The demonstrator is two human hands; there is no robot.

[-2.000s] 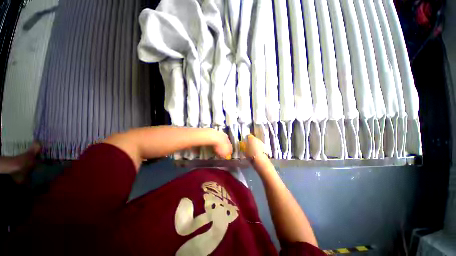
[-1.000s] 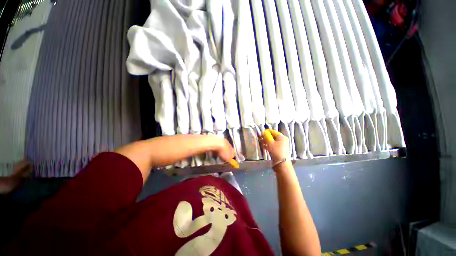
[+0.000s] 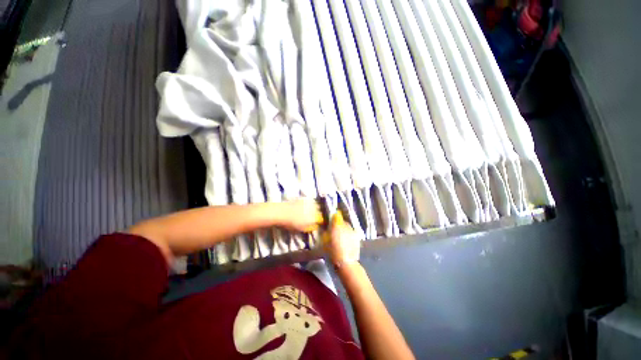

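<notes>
A white cloth (image 3: 415, 105) lies over parallel tubes, in straight ridges on the right and loose and crumpled on the left. Its gathered edge (image 3: 429, 204) hangs in puckered folds along the near table rail. My left hand (image 3: 303, 214) and my right hand (image 3: 341, 240) are close together at this edge, left of the middle of the rail. Yellow bands show on the fingertips of both hands. The fingers are at the folds, but blur and overlap hide whether they pinch the cloth.
A metal rail (image 3: 450, 232) runs along the near table edge. Grey-mauve ribbed cloth (image 3: 112, 133) lies on the neighbouring table at left. Reddish and dark items (image 3: 531, 21) are at the upper right. A yellow-black floor strip (image 3: 520, 353) shows at the bottom right.
My right hand has moved left, back beside my left hand, at the gathered edge. The view has shifted and tilted, so the table appears lower and further left.
</notes>
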